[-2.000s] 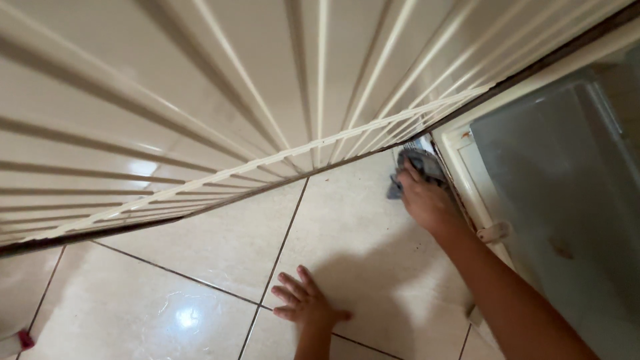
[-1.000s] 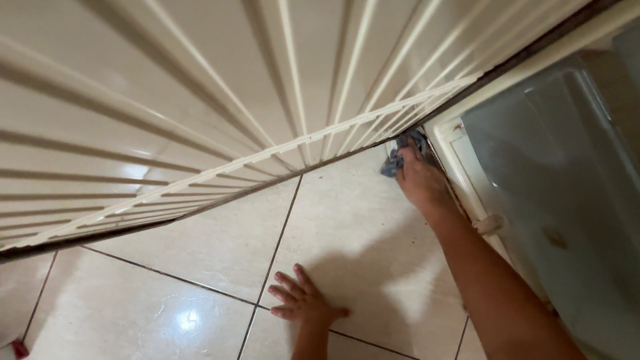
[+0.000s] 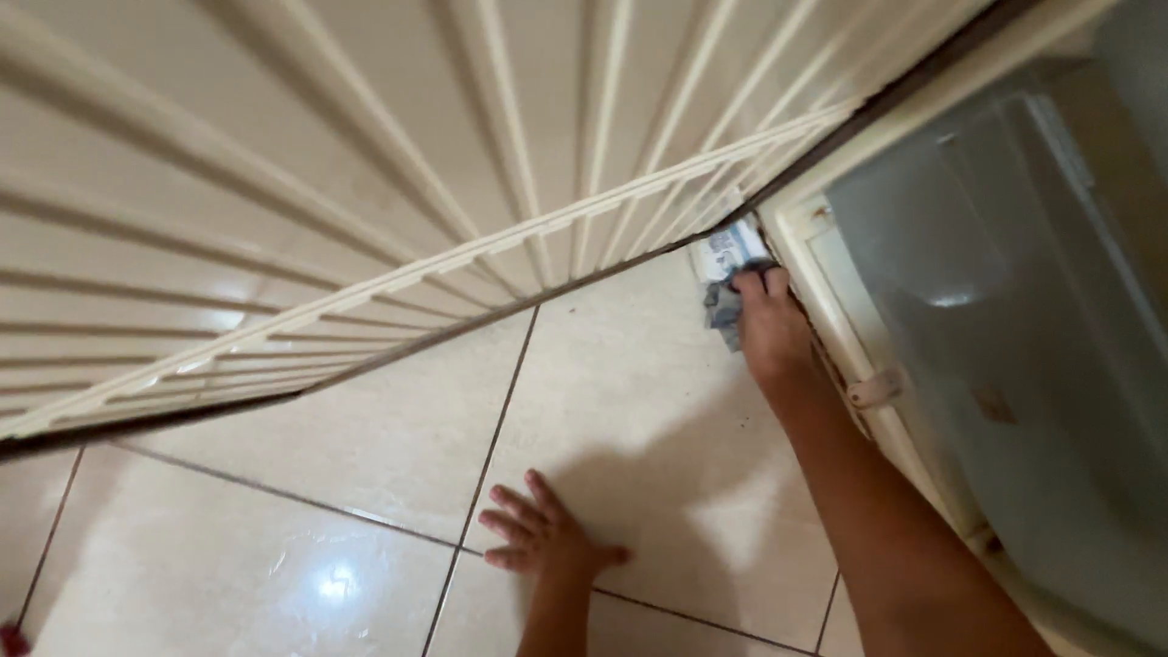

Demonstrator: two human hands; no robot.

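My right hand (image 3: 776, 319) grips a crumpled grey cloth (image 3: 724, 310) low in the corner where the open refrigerator door (image 3: 511, 137) meets the cabinet frame (image 3: 830, 292). Just beyond the cloth, a white and blue label-like piece (image 3: 730, 245) bears print; whether it is loose or stuck on cannot be told. Flat on the tiled floor (image 3: 602, 365) rests my left hand (image 3: 547, 538), its fingers spread and nothing in them. White wire racks (image 3: 474, 246) run along the inside of the door, above the floor.
A translucent drawer (image 3: 985, 274) stands inside the cabinet at the right, beside a small pale bracket (image 3: 876, 390) on the frame. The dark door gasket (image 3: 639, 255) borders the floor. A small red object (image 3: 13, 639) shows at the lower left edge.
My right hand has drawn the cloth slightly back from the corner, and more of the white and blue piece shows. My left hand stays on the floor.
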